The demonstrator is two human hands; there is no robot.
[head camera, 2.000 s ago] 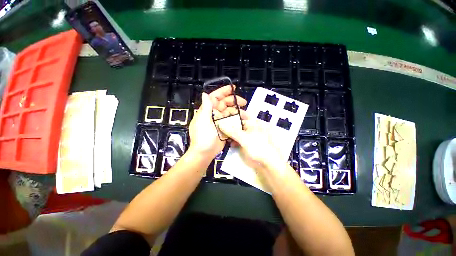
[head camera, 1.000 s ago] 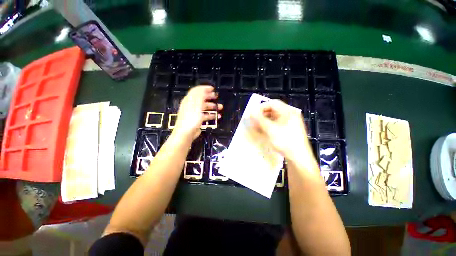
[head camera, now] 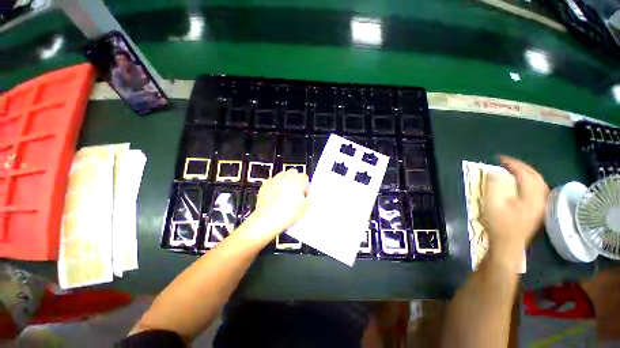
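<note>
The glossy black blister tray (head camera: 313,88) lies in front of me, with cream square outlines in several pockets of its two nearer rows. A white liner sheet (head camera: 338,211) lies tilted over the tray, with several black notched pads (head camera: 347,149) near its top. My left hand (head camera: 280,202) is over the tray at the sheet's left edge, fingers curled; whether it grips anything is hidden. My right hand (head camera: 513,200), blurred, is over the pale sheet with tan waste strips (head camera: 474,204), right of the tray; I cannot tell if it holds anything.
An orange-red divided tray (head camera: 51,163) and long cream adhesive sheets (head camera: 88,214) are at the left. A smartphone (head camera: 127,73) leans on a metal post behind them. A white fan (head camera: 601,214) stands at the far right, with part of another black tray (head camera: 601,139) behind it.
My right hand has moved from the white sheet to the waste-strip sheet. My left hand has moved down and right to the white sheet's edge. The black frame held earlier is no longer visible in my hands.
</note>
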